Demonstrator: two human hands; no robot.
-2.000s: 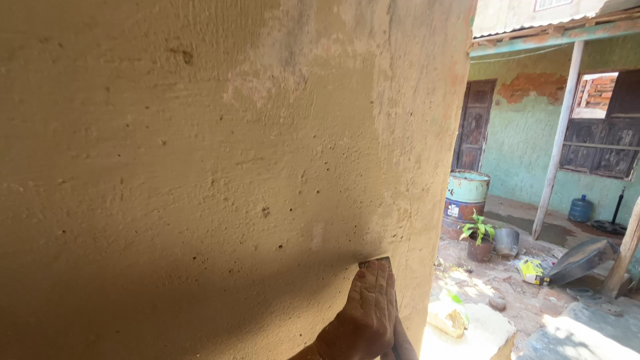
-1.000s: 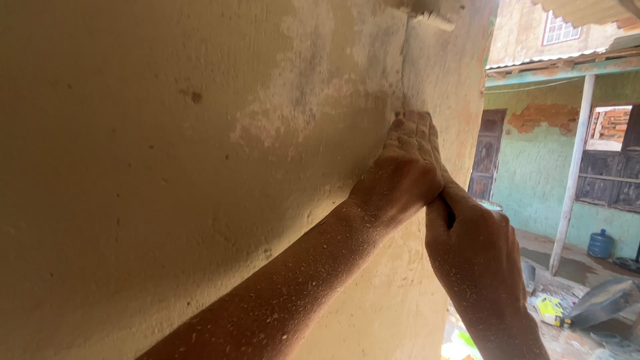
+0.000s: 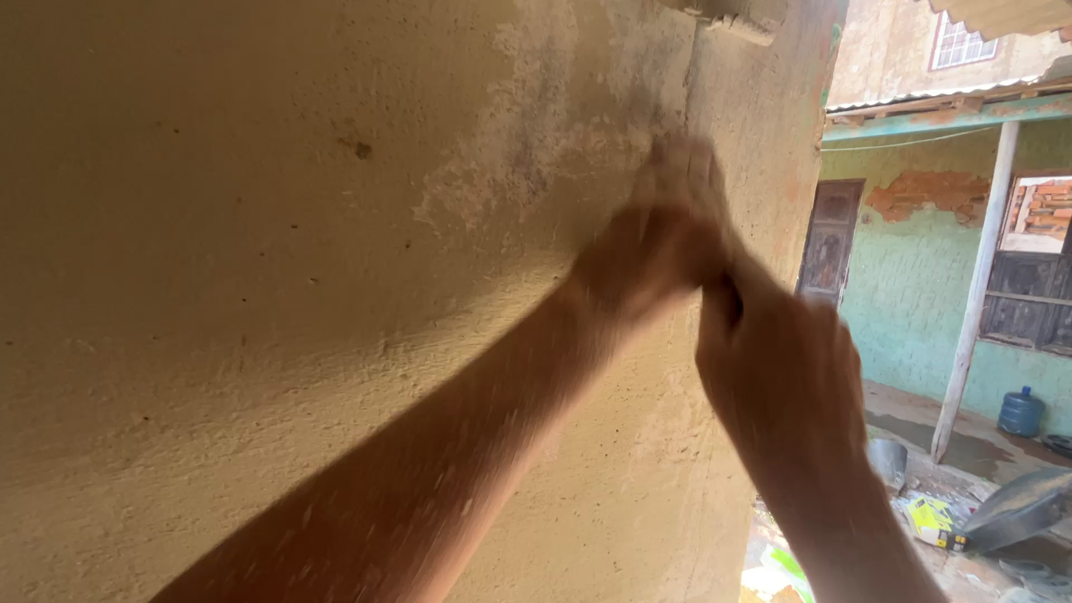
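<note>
My left hand (image 3: 662,226) lies against the yellow-painted plaster wall (image 3: 276,327), its fingers together and pointing up toward a crack. Motion blur covers it, and its palm side is hidden, so anything under it cannot be made out. Just below and to the right, my right hand (image 3: 783,360) has its fingers curled and touches or nearly touches the left wrist; whether it holds something does not show. Pale dust flecks both forearms. Around the fingertips the paint is worn to a grey and whitish patch (image 3: 536,126).
A short pale fixture (image 3: 741,29) juts from the wall above my hands. Beyond the wall's right edge lies a courtyard with a white post (image 3: 976,293), a blue water jug (image 3: 1020,412), a metal bucket (image 3: 888,463) and an overturned dark basin (image 3: 1026,511).
Two seconds ago my hands were low on the wall, with a thin dark edge at the fingertips. They have moved up the wall, and both forearms now show. The view has shifted too.
</note>
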